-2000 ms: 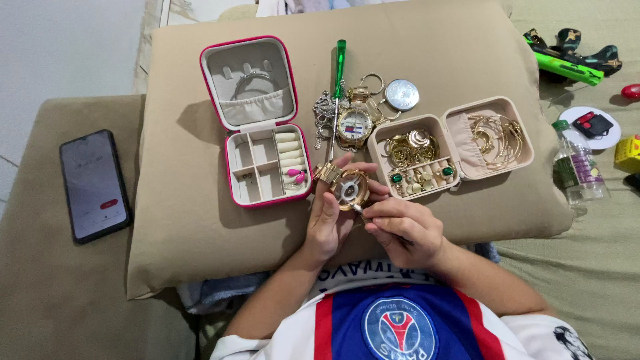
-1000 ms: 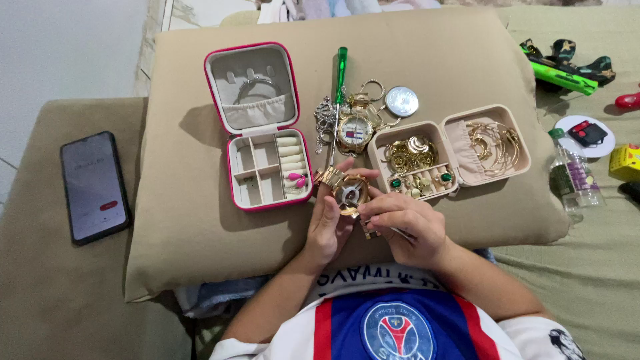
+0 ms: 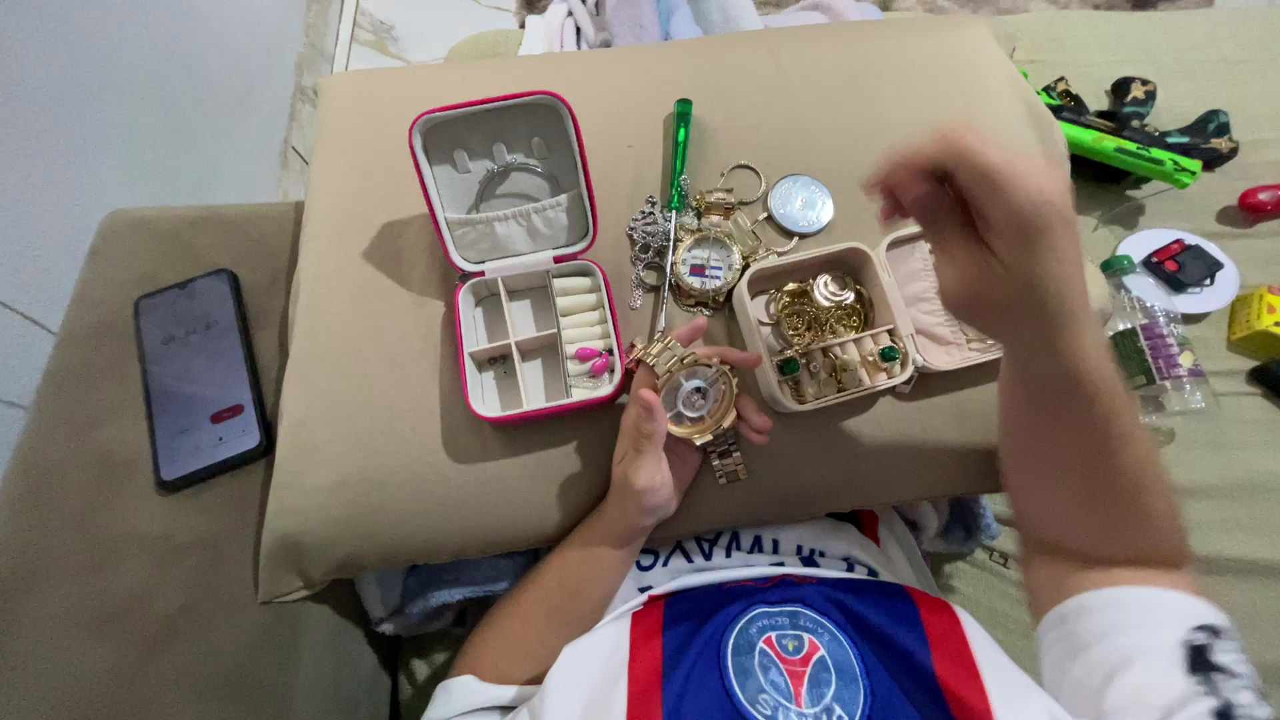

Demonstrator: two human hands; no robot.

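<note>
My left hand (image 3: 655, 450) holds a gold-coloured wristwatch (image 3: 697, 400) with its bracelet hanging past the fingers. Blurred by motion, my right hand (image 3: 985, 225) is raised over the lid of the cream jewellery box (image 3: 755, 345); whether it holds anything cannot be made out. That box carries gold jewellery (image 3: 820, 308) and green-stoned rings. Behind the held watch lie a second gold watch (image 3: 708, 262), silver chains (image 3: 648, 240), a round silver disc (image 3: 800, 205) and a screwdriver with a green handle (image 3: 681, 150). At left stands a pink-edged jewellery box (image 3: 540, 410), lid up, with a bracelet inside the lid.
A beige cushion (image 3: 370, 400) bears the boxes and jewellery. A smartphone (image 3: 200, 380) lies on the seat at left. To the right are a plastic bottle (image 3: 1160, 350), a white disc (image 3: 1215, 285) with small black and red items, a yellow box (image 3: 1255, 322) and a green-and-black object (image 3: 1130, 140).
My right hand has left the watch and risen to the right, over the cream box's lid. My left hand still holds the watch.
</note>
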